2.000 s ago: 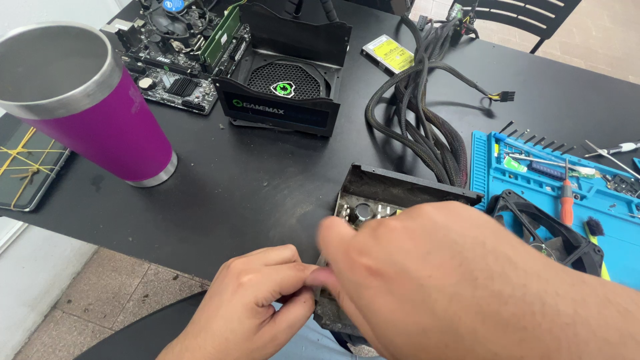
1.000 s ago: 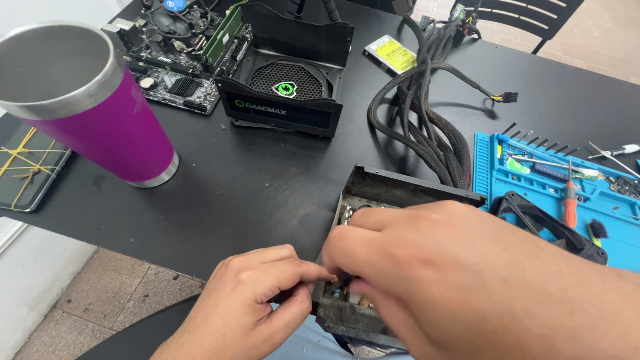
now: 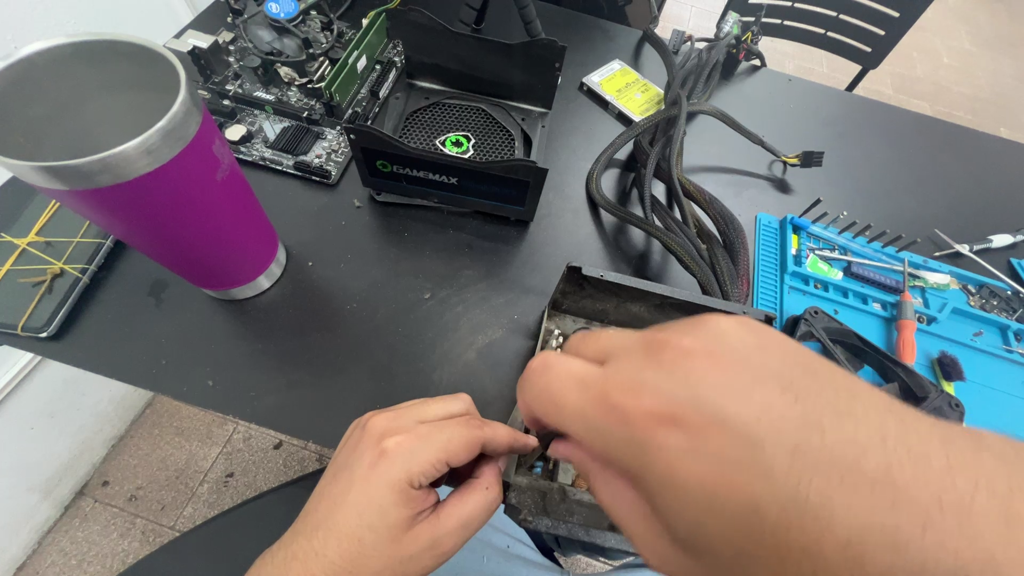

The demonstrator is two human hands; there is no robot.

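Note:
An opened power supply's metal housing (image 3: 656,294), with dusty electronic parts inside, lies at the table's front edge. Thick black sleeved cables (image 3: 724,232) run back from behind it. My left hand (image 3: 424,472) is at the housing's left wall, index fingertip and thumb close to the rim. Over the housing is my right hand (image 3: 632,400), its fingers bent down among the inner parts and hiding most of them. Something small and dark shows between the two hands' fingertips; what it is, and which hand grips it, cannot be told.
A purple tumbler (image 3: 176,216) stands at left beside a rubber-banded device (image 3: 48,264). Behind are a motherboard (image 3: 280,136), a black cover with a fan grille (image 3: 456,180) and a drive (image 3: 624,88). At right, a blue work mat (image 3: 768,264) holds a screwdriver (image 3: 906,328), a brush (image 3: 950,368) and a fan frame (image 3: 872,360).
My right hand has shifted slightly over the housing, and more of the parts near its front left corner show than two seconds ago. My left hand has stayed at the left wall.

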